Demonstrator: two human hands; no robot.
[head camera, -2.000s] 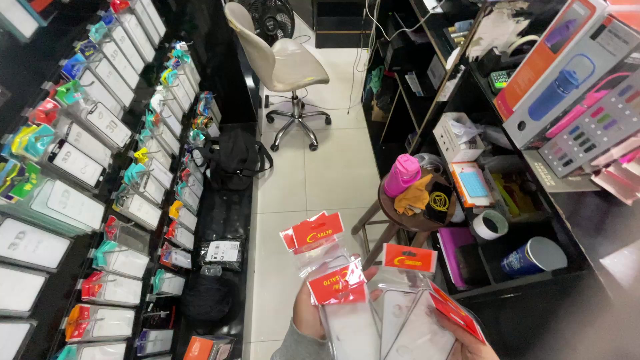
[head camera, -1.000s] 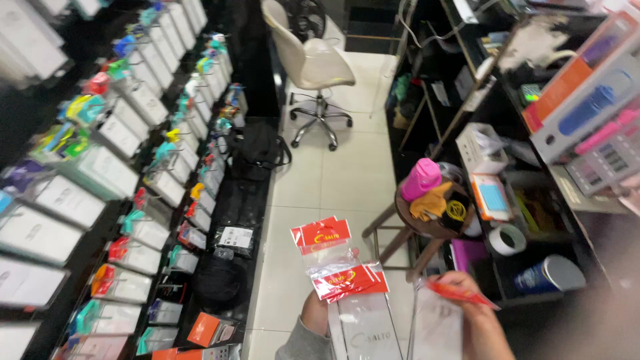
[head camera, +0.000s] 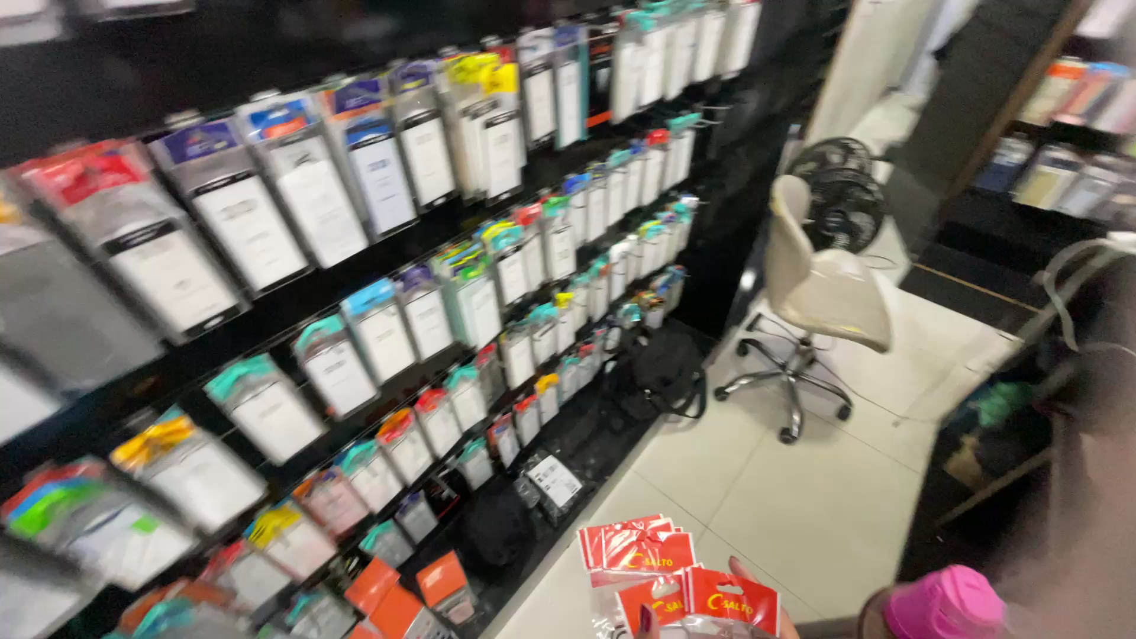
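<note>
Clear packets with red printed headers (head camera: 732, 603) fan out at the bottom centre. My left hand (head camera: 649, 622) shows only as a thumb with a dark nail, pressed on the front-left packets (head camera: 652, 603). Behind the right-hand header, fingers of my right hand (head camera: 781, 624) grip the packets from the right edge. Most of both hands is cut off by the frame. More red-headed packets (head camera: 635, 546) stand up behind the front ones. On the left wall, rows of hanging phone-accessory packets (head camera: 248, 226) with coloured headers fill the hooks.
A beige swivel chair (head camera: 825, 284) stands on the tiled floor, with a black fan (head camera: 839, 191) behind it. A black bag (head camera: 661, 368) lies by the wall's foot. At the lower right is a pink container (head camera: 945, 603). Dark shelving (head camera: 994, 470) borders the right side; something blurred covers the right edge.
The view has swung left towards the wall display. A second ago my hands held packets apart; now the packets are close together at the bottom edge.
</note>
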